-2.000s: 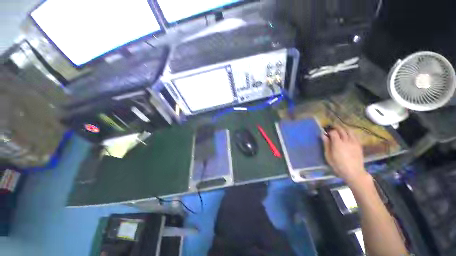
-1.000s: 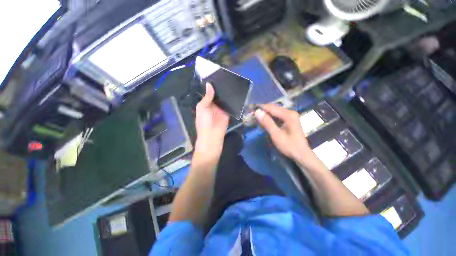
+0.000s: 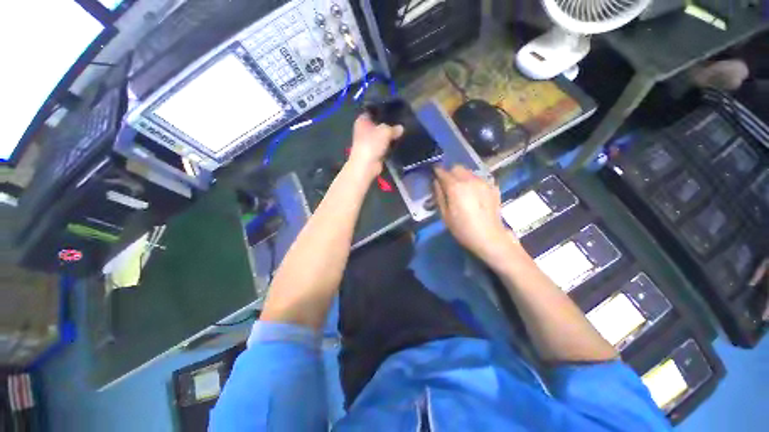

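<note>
A dark smartphone (image 3: 411,135) lies on the right coupling plate (image 3: 456,150), its long side along the plate. My left hand (image 3: 373,142) is at the phone's far left edge, with fingers on it. My right hand (image 3: 469,207) is at the plate's near end, close to the phone's near end; its fingertips are bent together, and whether they hold a cable plug cannot be made out. The left coupling plate (image 3: 291,205) is partly hidden by my left forearm, with a dark thing on it. A red pen (image 3: 384,183) shows between the plates.
A tester (image 3: 221,103) with blue cables stands behind the plates. A black mouse (image 3: 479,126) sits on the patterned mat, near a white fan (image 3: 552,56). A phone tray (image 3: 540,239) with several labelled phones is at right, another tray (image 3: 193,405) at lower left. A person's hand shows at upper right.
The phone has moved from tilted in my left hand above the bench down onto the right plate. My left hand has moved forward; my right hand has moved slightly right.
</note>
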